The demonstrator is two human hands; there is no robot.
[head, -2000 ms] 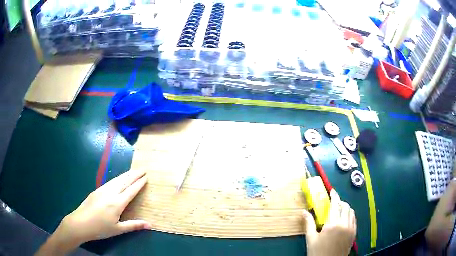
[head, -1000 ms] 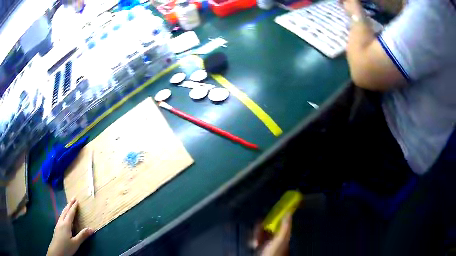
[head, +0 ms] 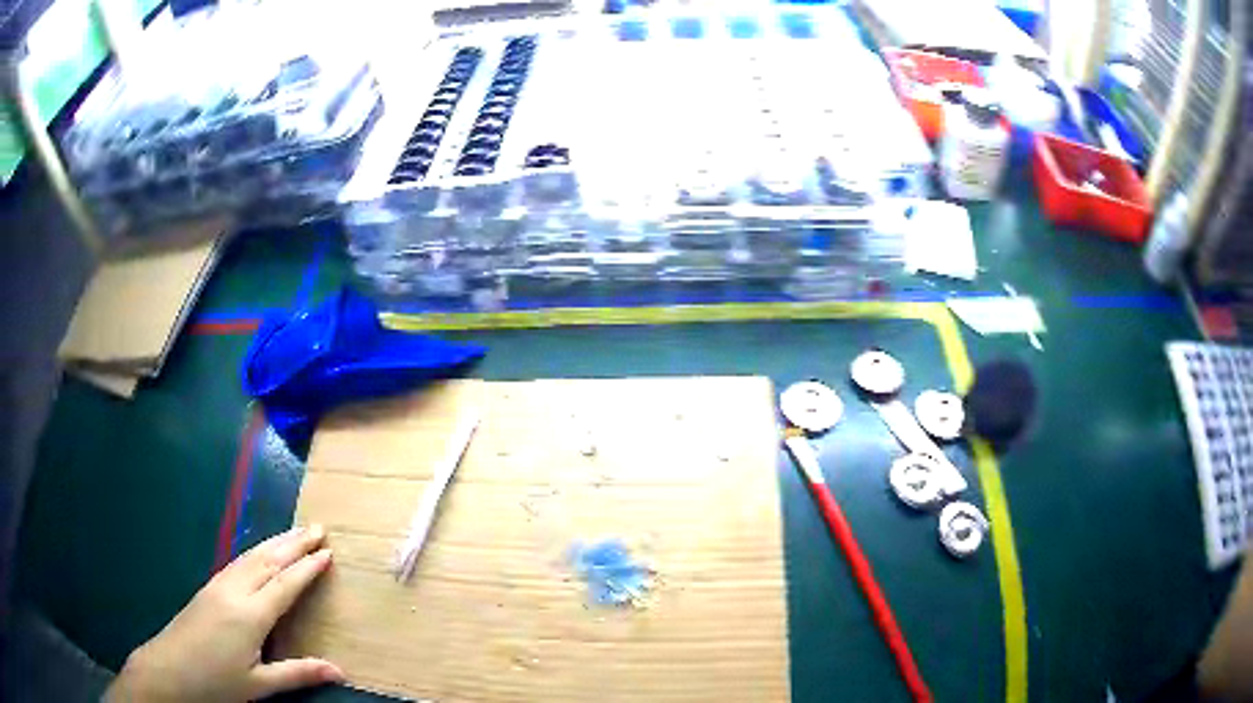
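A tan cardboard sheet lies in front of me. My left hand rests at its lower left edge, fingers apart, holding nothing. My right hand is out of the picture. Thin silver tweezers lie on the left part of the cardboard. A small pale blue pile of debris is near its middle, with loose specks around. A crumpled blue cloth lies at the upper left corner. A thin red rod with a pale tip lies along the right side.
Several white-faced round parts lie right of the cardboard, near a dark round thing. Clear trays with black round parts stand behind. Cardboard dividers are far left, a red bin upper right, a patterned white sheet right.
The view has swung right and back. The yellow tool was in my right hand beside the cardboard, then off the bench edge; both are now out of view. My left hand stayed at the cardboard.
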